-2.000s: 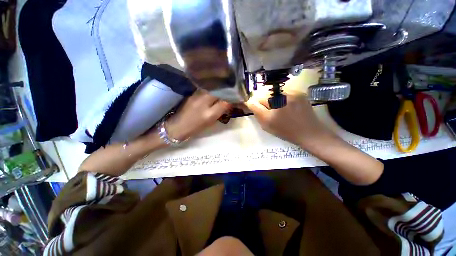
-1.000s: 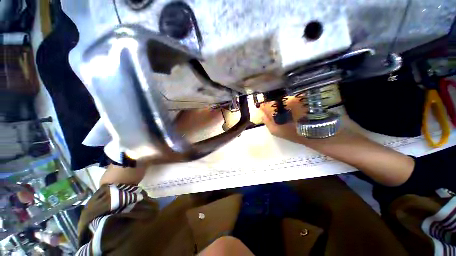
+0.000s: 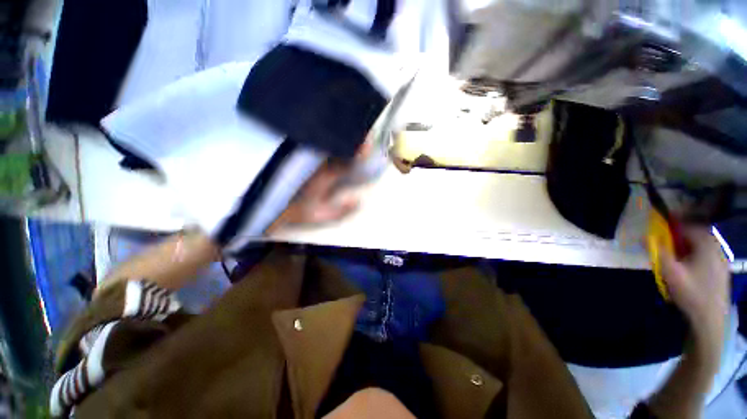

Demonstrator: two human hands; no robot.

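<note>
The garment panel (image 3: pixel 188 102), pale with black parts, lies left of the machine. A black piece (image 3: pixel 315 98) is folded up on it. My left hand (image 3: pixel 323 196) is blurred and holds the panel's near edge, left of the needle area. My right hand (image 3: pixel 698 266) is at the far right, on the scissors (image 3: pixel 660 237) with yellow and red handles. The scissors' blades are hard to make out. The sewing machine head (image 3: pixel 557 49) is blurred at the upper right, above the cream bed cover (image 3: pixel 475 149).
A black pouch (image 3: pixel 586 168) with a small gold mark lies between the bed cover and the scissors. Printed ruler marks (image 3: pixel 524 239) run along the table's front edge. Black cloth (image 3: pixel 606 319) hangs below the edge at right. A blue crate (image 3: pixel 61 270) stands at lower left.
My right hand has left the needle area and taken hold of the scissors. My left hand has moved left and nearer with the panel's edge. The view has shifted, showing more panel and bed cover.
</note>
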